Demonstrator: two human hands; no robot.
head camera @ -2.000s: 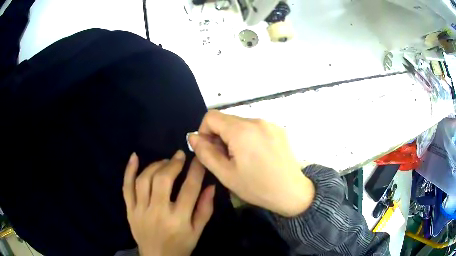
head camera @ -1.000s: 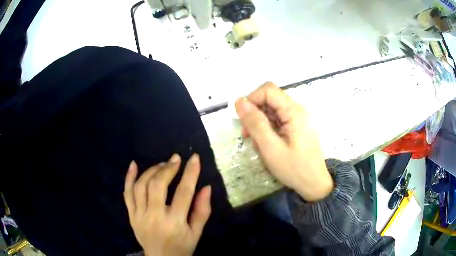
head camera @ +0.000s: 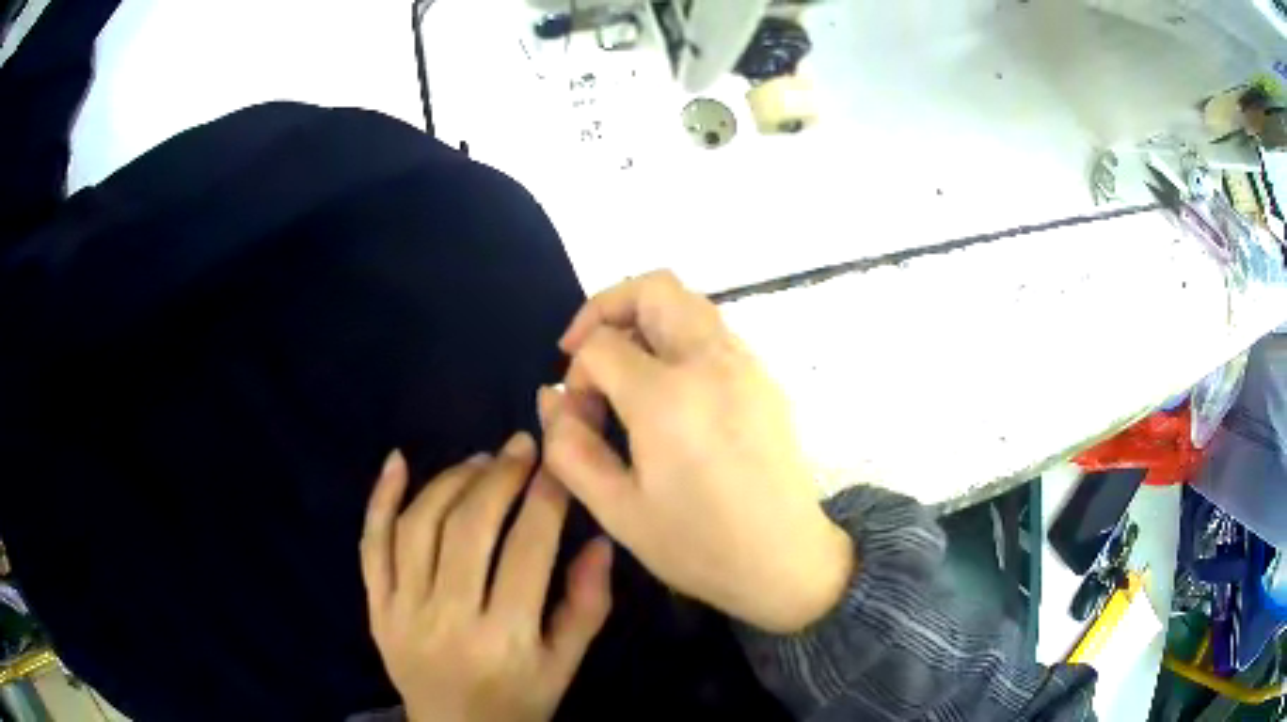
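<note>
A large dark navy or black fabric panel (head camera: 282, 325) covers the left and lower view and lies over the table's front edge. My left hand (head camera: 480, 578) rests flat on it with fingers spread, holding nothing. My right hand (head camera: 692, 451) is just right of it, over the panel's right edge. Its thumb and fingertips pinch a small white chip of tailor's chalk (head camera: 559, 388), mostly hidden by the fingers, at the cloth near my left fingertips.
The white machine bed (head camera: 875, 184) lies behind, with part of the machine head (head camera: 720, 35) and a cream-capped black knob (head camera: 781, 102) at top. Snips (head camera: 1193, 212) lie at right. A red bag (head camera: 1150, 449), a phone (head camera: 1094, 519) and an orange-yellow tool (head camera: 1108, 621) are lower right.
My right hand was off the cloth over the bare table edge one second ago; it has moved left, back onto the panel's edge. My left hand has stayed nearly in place.
</note>
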